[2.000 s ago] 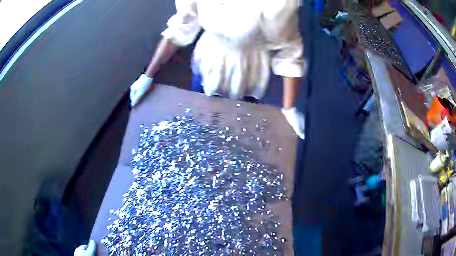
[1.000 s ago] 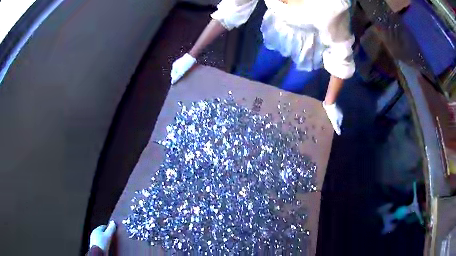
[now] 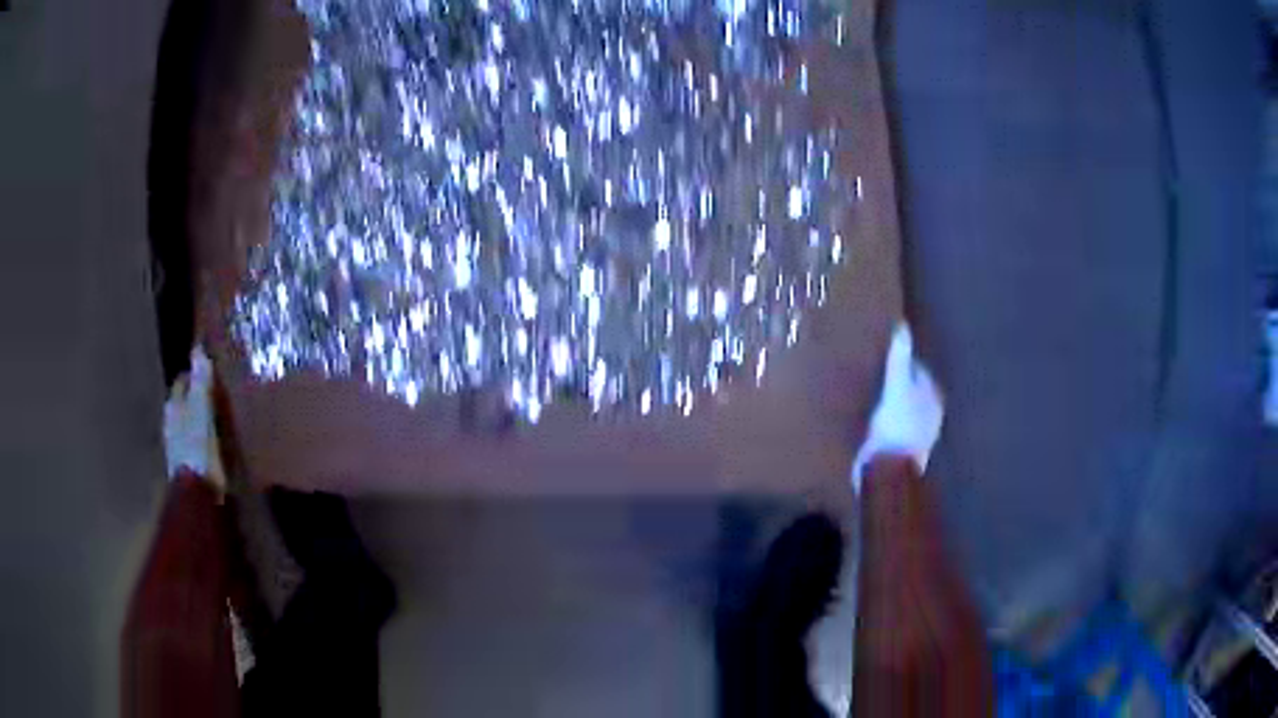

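A brown cardboard sheet (image 3: 561, 456) spans the middle of the view, its near edge above my feet. A large heap of small shiny metal parts (image 3: 547, 211) lies on it, blurred by motion and cut off by the top of the frame. My left hand (image 3: 194, 421), in a white glove, grips the sheet's left edge. My right hand (image 3: 900, 410), also in a white glove, grips its right edge. The fingers under the sheet are hidden.
My dark shoes (image 3: 330, 596) show below the sheet on the grey floor (image 3: 547, 617). Blurred blue objects (image 3: 1086, 673) are at the bottom right, beside some thin pale bars. A wide grey-blue surface (image 3: 1037, 253) lies to the right.
The view has tilted down to the near end of the sheet. The coworker holding the far end has left the picture. My right hand has come into view, and my left shows more fully.
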